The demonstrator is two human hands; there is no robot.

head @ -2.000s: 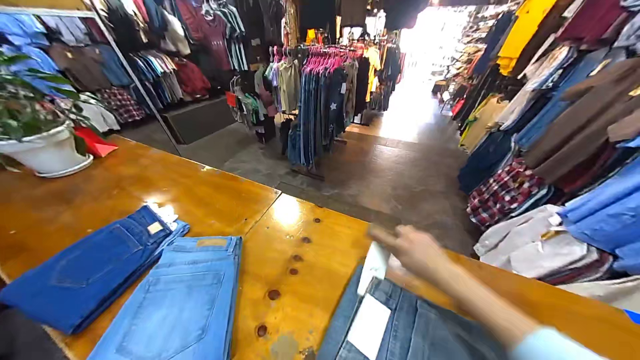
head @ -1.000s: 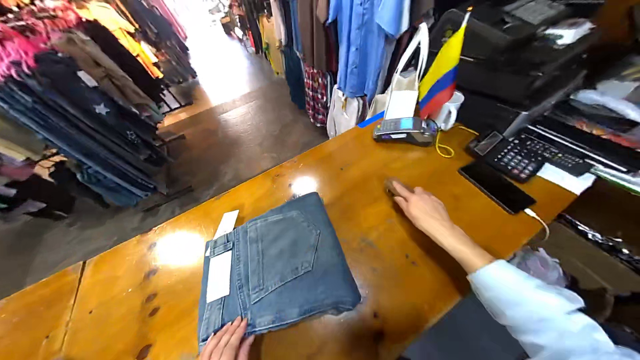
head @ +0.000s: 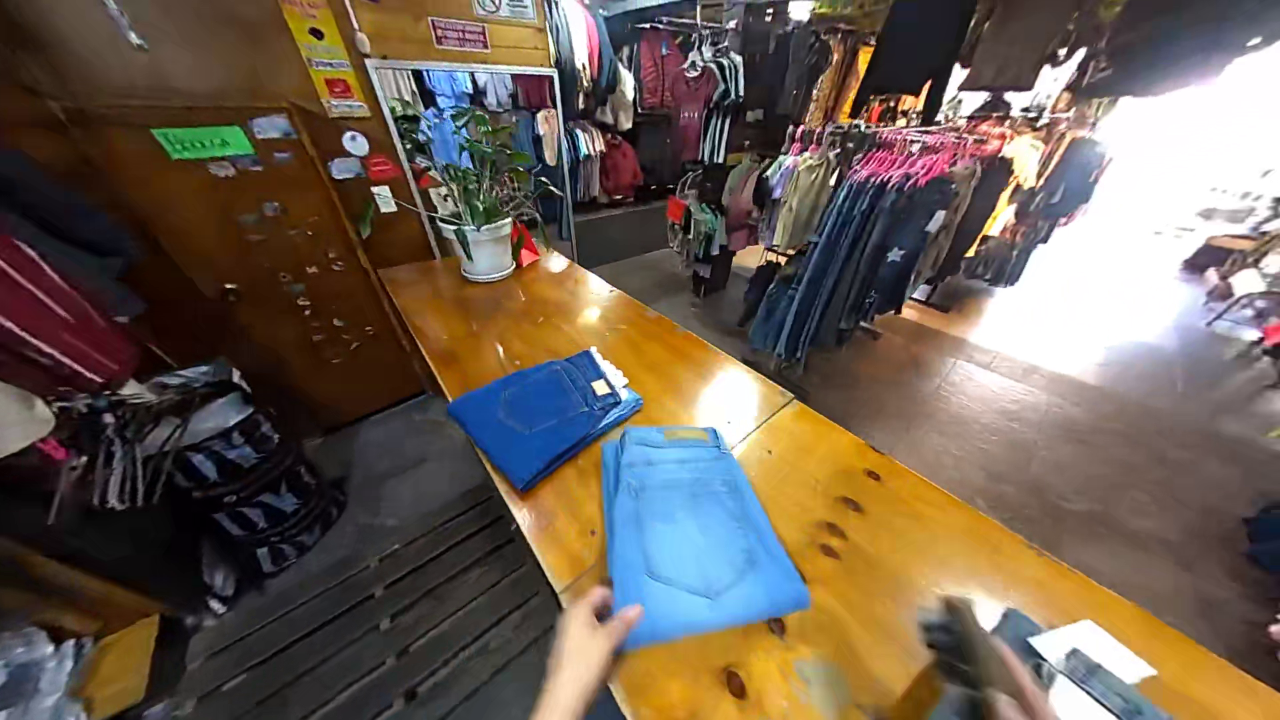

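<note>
Folded light-blue jeans (head: 695,540) lie on the wooden counter, back pocket up. My left hand (head: 590,640) is at their lower left corner, thumb and fingers apart; whether it touches the denim is hard to tell. Beyond them, folded dark-blue jeans (head: 545,415) lie over a lighter blue garment near the counter's left edge. My right hand (head: 1010,685), badly blurred, is at the bottom right, beside a dark blurred shape. Folded grey-blue jeans (head: 1095,680) with a white tag (head: 1090,648) are partly in view beside it, cut off by the frame.
The wooden counter (head: 850,580) runs from the far left to the lower right. A potted plant (head: 487,245) stands at its far end. Beyond it are a mirror and racks of hanging clothes (head: 850,250). Slatted flooring (head: 400,620) and a wooden door (head: 250,280) are at the left.
The view has swung strongly left. My left hand was on the grey-blue jeans and is now by the light-blue ones. My right hand, earlier over the bare counter, is now near the grey-blue jeans.
</note>
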